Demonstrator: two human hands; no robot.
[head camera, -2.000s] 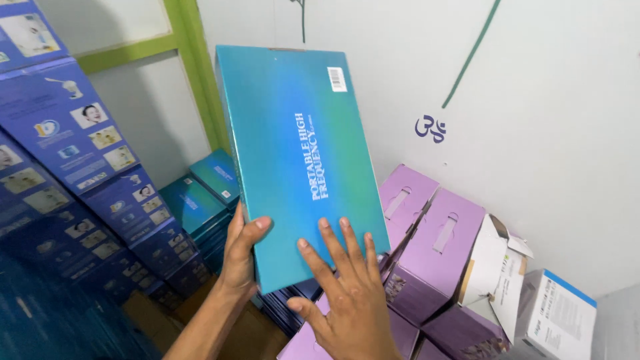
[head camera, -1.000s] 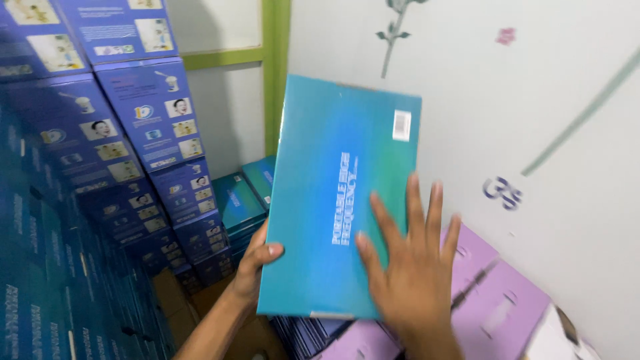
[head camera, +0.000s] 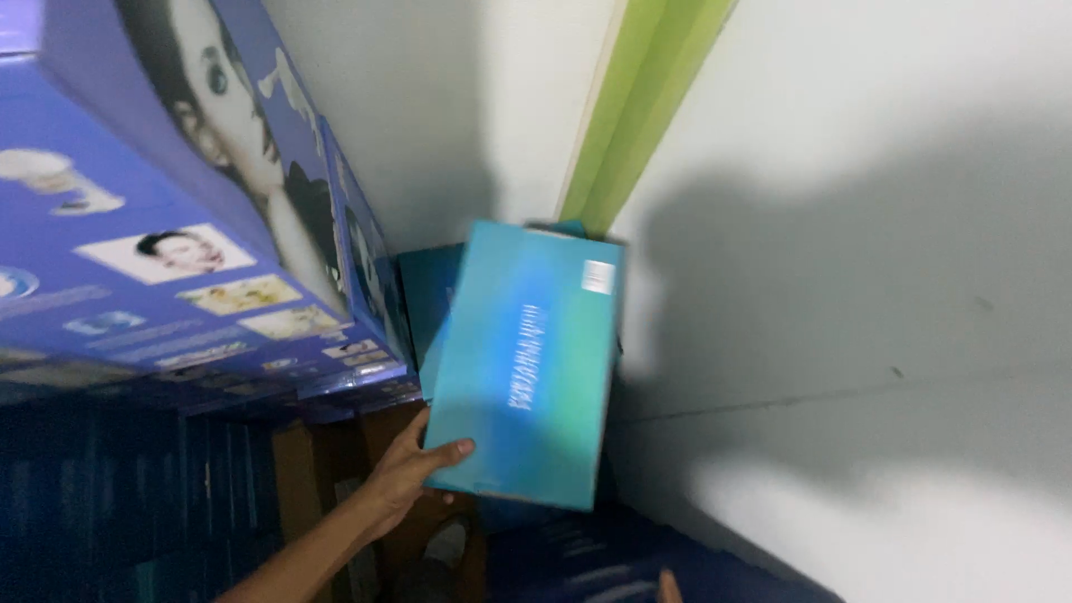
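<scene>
My left hand (head camera: 410, 473) grips the lower left corner of a flat teal-blue cardboard box (head camera: 528, 360), thumb on its front face. The box bears white writing and a white barcode sticker near its top right. It is held upright with a slight tilt, in front of more teal boxes (head camera: 427, 285) in the corner; whether it touches them cannot be told. Of my right hand only a fingertip (head camera: 669, 586) shows at the bottom edge, apart from the box; the rest is out of view.
Tall stacks of blue-purple printed boxes (head camera: 167, 184) rise on the left. Dark teal boxes (head camera: 126, 494) stand below them. A brown carton (head camera: 297, 477) is beside my forearm, with a shoe (head camera: 446, 540) near it. Dark blue boxes (head camera: 578, 553) lie at the bottom. A green post (head camera: 641, 109) and white wall (head camera: 837, 209) stand behind.
My right hand has come away from the box front and dropped almost out of view. My left hand has carried the box to the corner with the teal boxes. The view has swung left.
</scene>
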